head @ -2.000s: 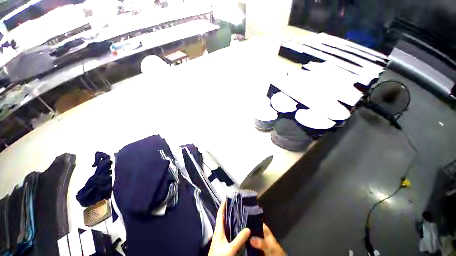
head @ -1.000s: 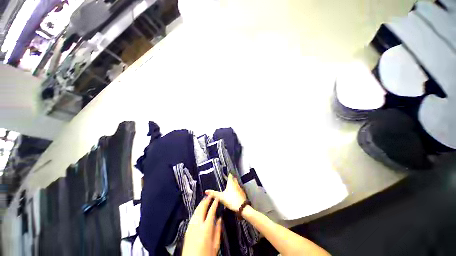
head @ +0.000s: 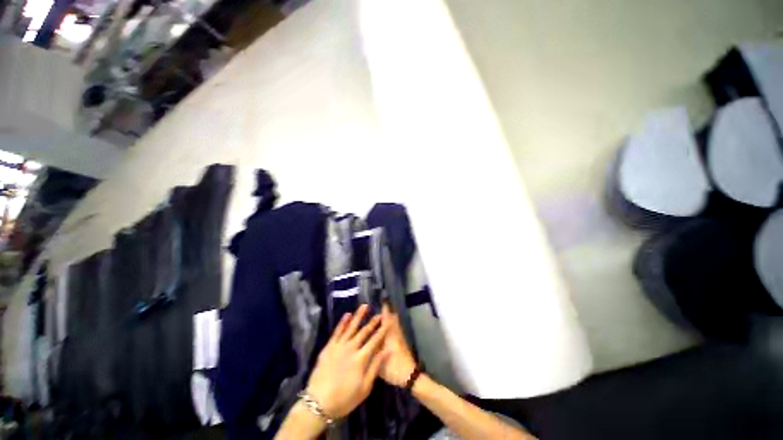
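Note:
A navy bundle [head: 273, 249] of cut fabric lies in front of me. Beside it, narrow dark stacks [head: 350, 284] with white-striped layered edges lie on the bundle's right part. My left hand [head: 345, 369], with a light bracelet, lies on these stacks with fingers spread. My right hand [head: 397, 354], with a dark bracelet, touches the stacks just right of it; its fingertips are partly covered by my left hand, so its hold is unclear. A tangle of narrow navy strips [head: 264, 191] lies behind the bundle.
Long black panels [head: 112, 309] lie in a row at left. White-topped pieces [head: 206, 344] sit between them and the bundle. A long white sheet or roll [head: 506, 249] lies to the right on the pale table [head: 601, 292]. Rounded dark stacks with white tops [head: 661, 168] are far right.
The small striped stack held in both hands two seconds ago is down among the others. My left hand has moved onto the stacks beside my right. The view has swung and tilted.

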